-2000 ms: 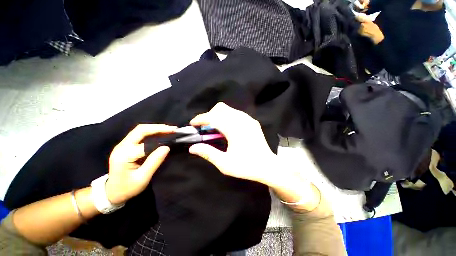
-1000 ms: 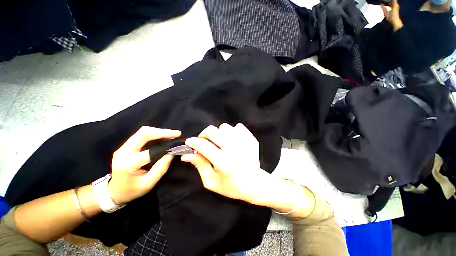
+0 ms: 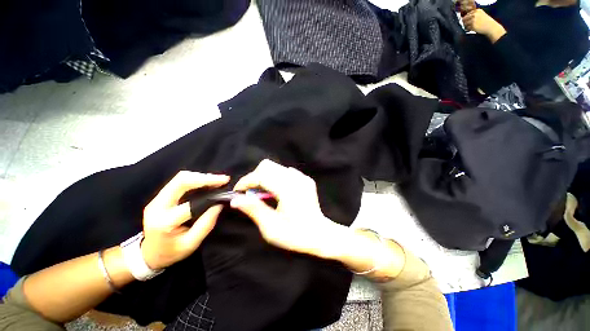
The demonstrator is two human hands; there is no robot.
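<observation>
A large black garment [image 3: 284, 278] lies spread on the white table in front of me, with a checked lining [image 3: 196, 315] showing at its lower edge. My left hand [image 3: 176, 216] pinches a narrow black fold of it between thumb and fingers. My right hand [image 3: 281, 203] holds small thread snips [image 3: 259, 194], mostly hidden in the fingers, with a pinkish-red glint at the handle. Their silver blades point left and meet the fold close to my left fingertips. Whether the blades are open cannot be told.
A black backpack [image 3: 508, 174] lies on the right. Patterned grey-black cloth [image 3: 327, 35] lies at the far side, dark navy garments [image 3: 162, 32] at upper left. A person [image 3: 530, 45] in black is across the white table [image 3: 39, 139]. A blue bin [image 3: 484, 310] is below the right edge.
The snips' handle, covered by my right fingers a second ago, shows again. Both hands stay near the same fold. The person's hand across the table has moved slightly left.
</observation>
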